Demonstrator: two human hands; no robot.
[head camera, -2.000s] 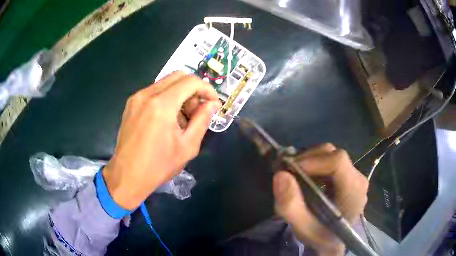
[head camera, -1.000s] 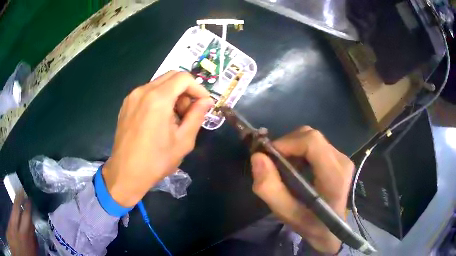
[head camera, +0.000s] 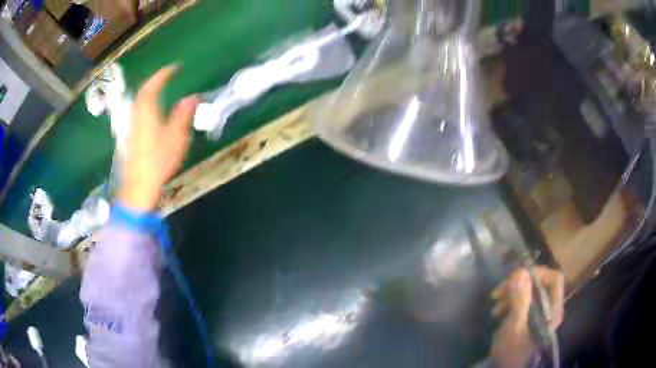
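Note:
My left hand (head camera: 149, 144), with a blue wrist strap (head camera: 137, 217), is blurred and reaches over the green conveyor belt. Its thumb and forefinger are spread. A bagged white item (head camera: 273, 72) lies just right of its fingertips. Another bagged white piece (head camera: 108, 90) lies at its left side, partly hidden by the hand; I cannot tell whether they touch. My right hand (head camera: 519, 309) holds the soldering iron (head camera: 541, 295) at the lower right, above the dark bench mat (head camera: 302, 215). The iron's tip is blurred. The white housing is not seen on the mat.
A clear fume hood (head camera: 417, 122) stands over the mat's far edge. A worn pale rail (head camera: 244, 154) parts mat and belt. More bagged white pieces (head camera: 65, 223) lie at the left. A brown board (head camera: 590, 230) and dark equipment are at the right. Boxes show at the upper left.
The view has shifted towards the belt. My left hand has left the housing and moved out over the belt, opening. The housing is gone from view. My right hand has moved right with the iron.

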